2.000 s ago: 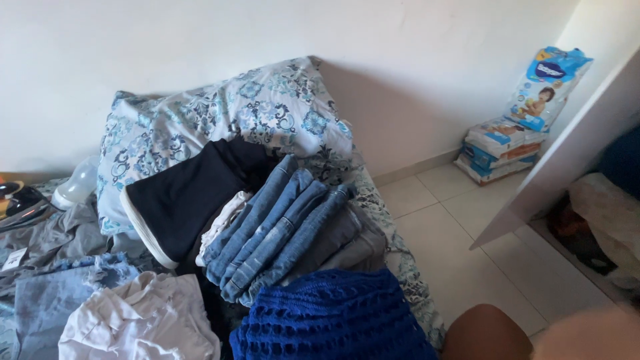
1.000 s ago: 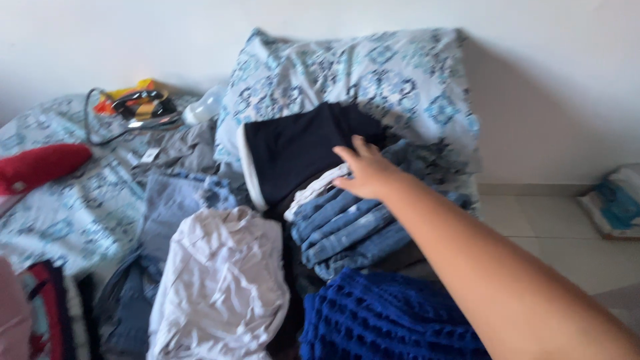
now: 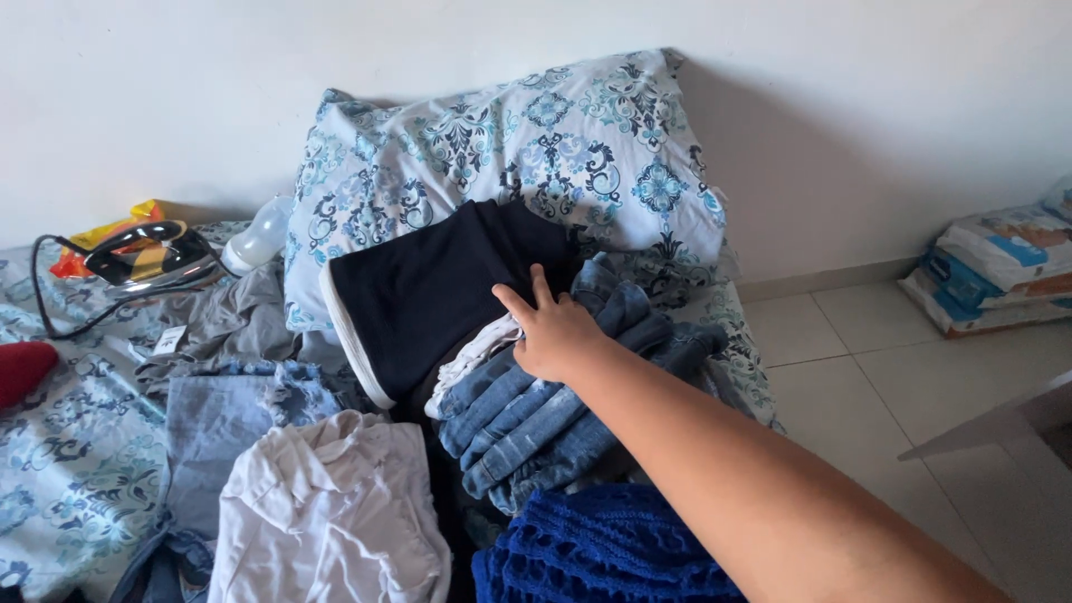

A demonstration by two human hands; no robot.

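Note:
My right hand (image 3: 553, 331) reaches in from the lower right, fingers spread, over the folded denim clothes (image 3: 536, 419). Its fingertips are at the edge of a folded navy garment (image 3: 427, 293) with a white border, which leans on the patterned pillow (image 3: 544, 151). No item is gripped between the fingers; whether they press on the cloth cannot be told. A folded white garment (image 3: 473, 356) pokes out beside the denim, left of the hand. Below the forearm lies a blue open-knit garment (image 3: 603, 544). A crumpled white garment (image 3: 335, 511) is at the lower middle. My left hand is out of view.
On the bed at left are a clothes iron (image 3: 155, 255) with a black cord, a clear bottle (image 3: 260, 234), a yellow and red package (image 3: 109, 239), grey clothing (image 3: 226, 314), light blue frayed denim (image 3: 222, 444) and a red item (image 3: 25, 373). Packs of diapers (image 3: 988, 268) sit on the tiled floor.
My right hand and forearm, not seen stretched over the clothes two seconds ago, now reach across the denim. Since one second ago the hand has stayed near the navy garment. The view has shifted.

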